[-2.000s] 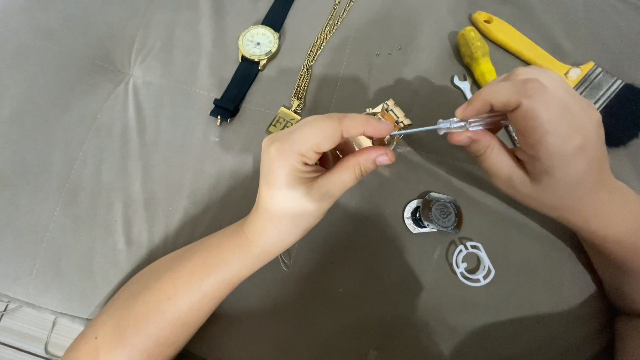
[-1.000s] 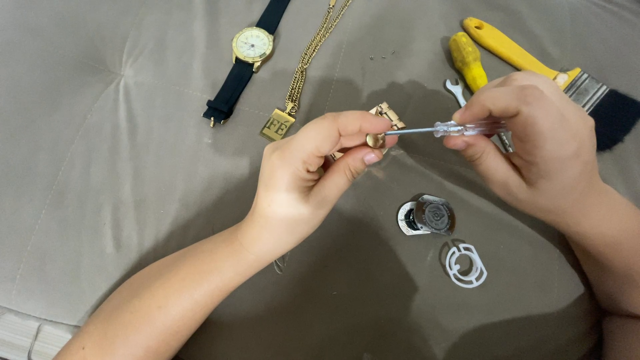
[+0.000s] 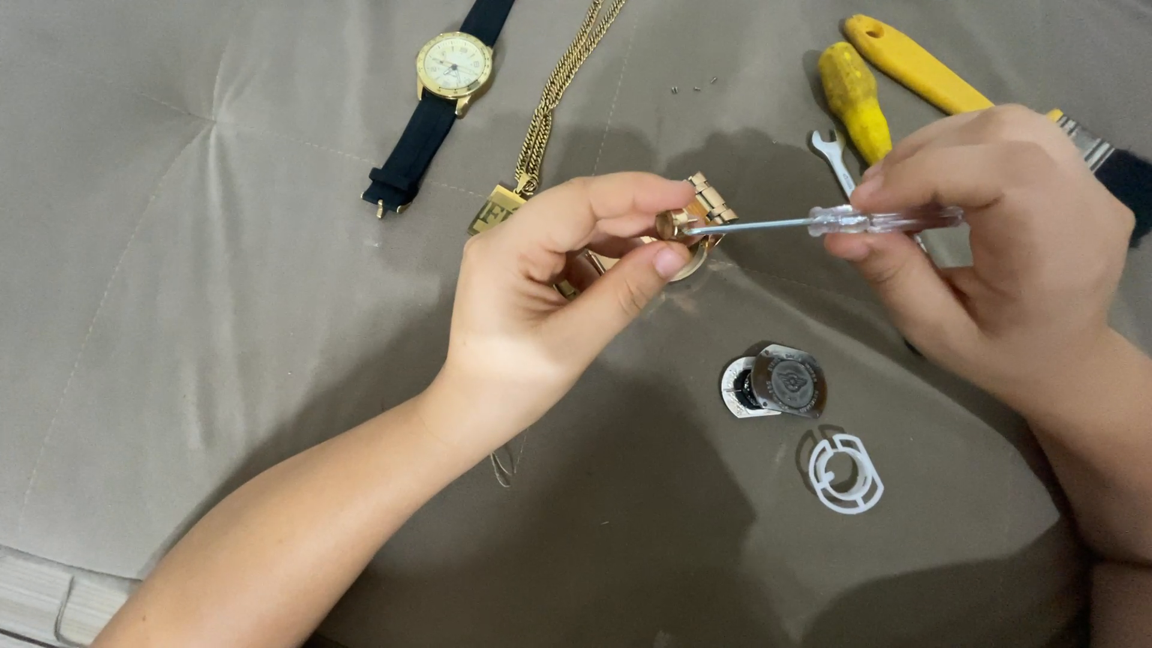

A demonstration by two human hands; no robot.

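My left hand (image 3: 558, 288) grips a gold-coloured watch with a metal link bracelet (image 3: 711, 200), mostly hidden by my fingers. Between thumb and forefinger a small round gold part (image 3: 672, 224) shows. My right hand (image 3: 981, 225) holds a small screwdriver with a clear handle (image 3: 886, 221), its shaft pointing left and its tip at the gold part. Below the hands lie a dark metal watch case back (image 3: 790, 381), overlapping a silvery disc-like part (image 3: 742, 389), and a white plastic ring (image 3: 846, 474).
A black-strapped watch (image 3: 454, 65) and a gold chain necklace with a rectangular pendant (image 3: 495, 210) lie upper left of my hands. Tiny screws (image 3: 695, 88) lie beyond. At upper right are a yellow-handled tool (image 3: 850, 94), an open-end wrench (image 3: 833, 157) and a yellow-handled brush (image 3: 918, 63). Grey upholstery (image 3: 297, 252) lies beneath.
The small round gold part, not distinct two seconds ago, shows between my left fingers. The screwdriver stays in my right hand, its tip near my left fingertips throughout.
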